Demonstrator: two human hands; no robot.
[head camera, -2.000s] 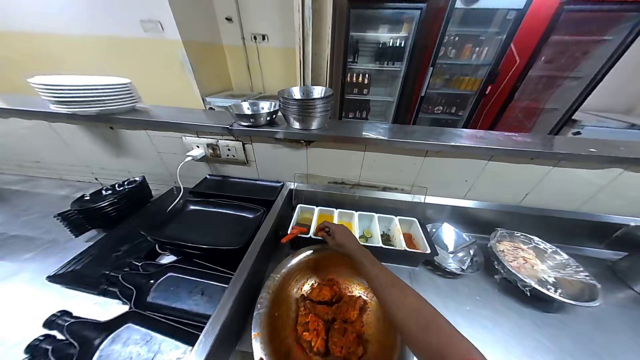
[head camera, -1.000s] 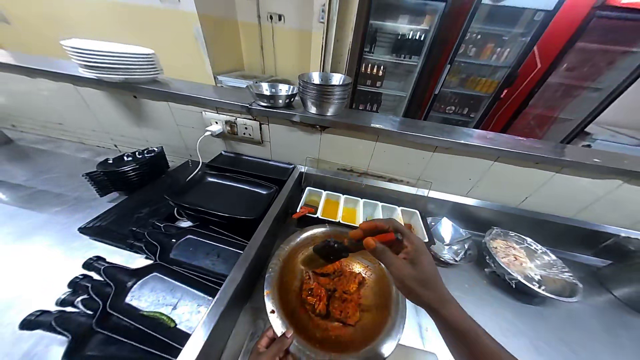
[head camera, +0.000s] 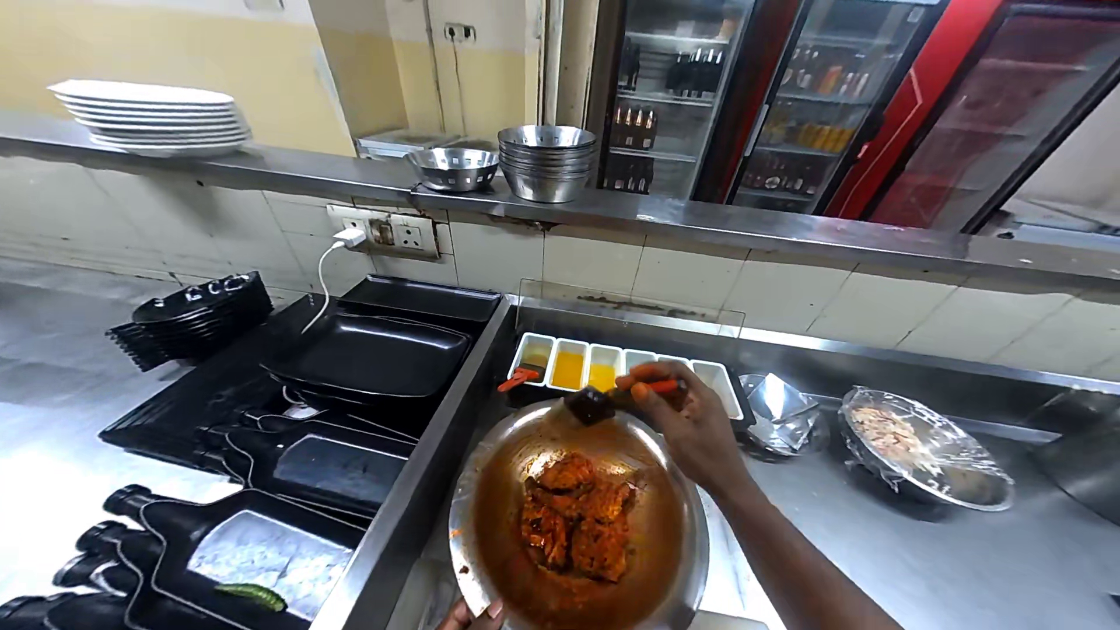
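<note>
My right hand (head camera: 687, 420) holds a basting brush (head camera: 595, 404) by its red handle, its dark head over the far rim of a steel bowl (head camera: 691, 547). Several pieces of red-coated cooked meat (head camera: 577, 516) lie in the bowl, in reddish sauce. At the near left rim, my left hand (head camera: 472, 615) grips the bowl, mostly cut off by the frame's lower edge. Behind the bowl stands a row of white containers (head camera: 569, 365), some holding yellow liquid; my right hand hides part of them. A red-handled utensil (head camera: 520, 377) rests at the row's left end.
Black serving platters (head camera: 376, 354) and handled sizzler boards (head camera: 262, 556) fill the left side, one bearing a green chilli (head camera: 252, 597). At right are a foil-covered bowl (head camera: 779, 411) and a film-wrapped steel bowl (head camera: 927, 451). Steel bowls (head camera: 547, 162) and white plates (head camera: 153, 118) stand on the ledge.
My right hand was at the white containers two seconds ago and is now over the bowl's far rim with the brush. My left hand has come into view at the bowl's near rim.
</note>
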